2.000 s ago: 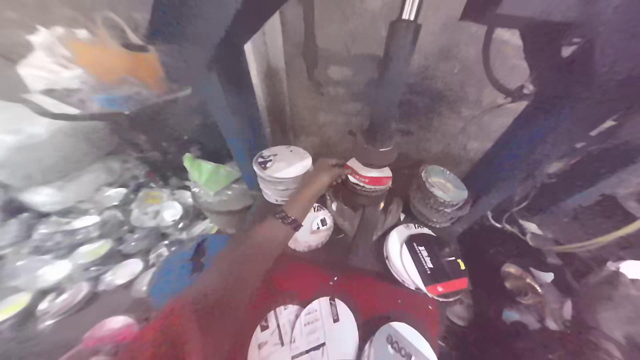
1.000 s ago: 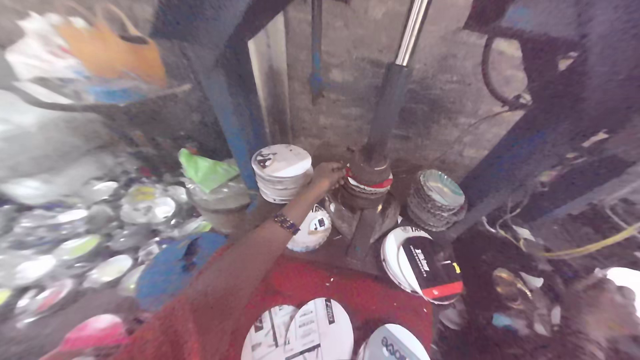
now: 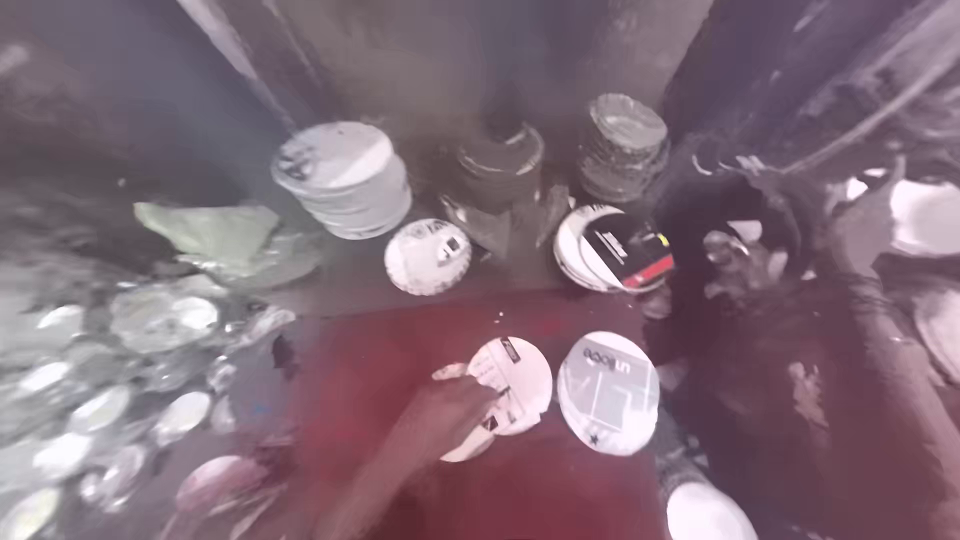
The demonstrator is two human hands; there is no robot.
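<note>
My left hand (image 3: 463,405) reaches in from the lower left over a red surface. Its fingers are at the left edge of a round printed paper disc (image 3: 525,386) and seem to grip it; blur hides the fingertips. Part of another disc (image 3: 471,446) shows below the hand. Just right lies a round grey-and-white printed disc (image 3: 609,394). Behind are a small round piece with a crimped rim (image 3: 427,256) and a pile of discs topped by a black and red printed one (image 3: 626,251). A blurred brownish shape at the right edge may be my right hand; I cannot tell.
A tall stack of white discs (image 3: 341,161) stands back left, and a stack of crimped round pieces (image 3: 626,127) back right. Between them is a dark round press part (image 3: 501,161). Many shiny round pieces (image 3: 180,412) lie at left, near green plastic (image 3: 214,232).
My left hand has moved from the press, between the back stacks, to the printed discs on the red surface. The view has tilted down and come closer.
</note>
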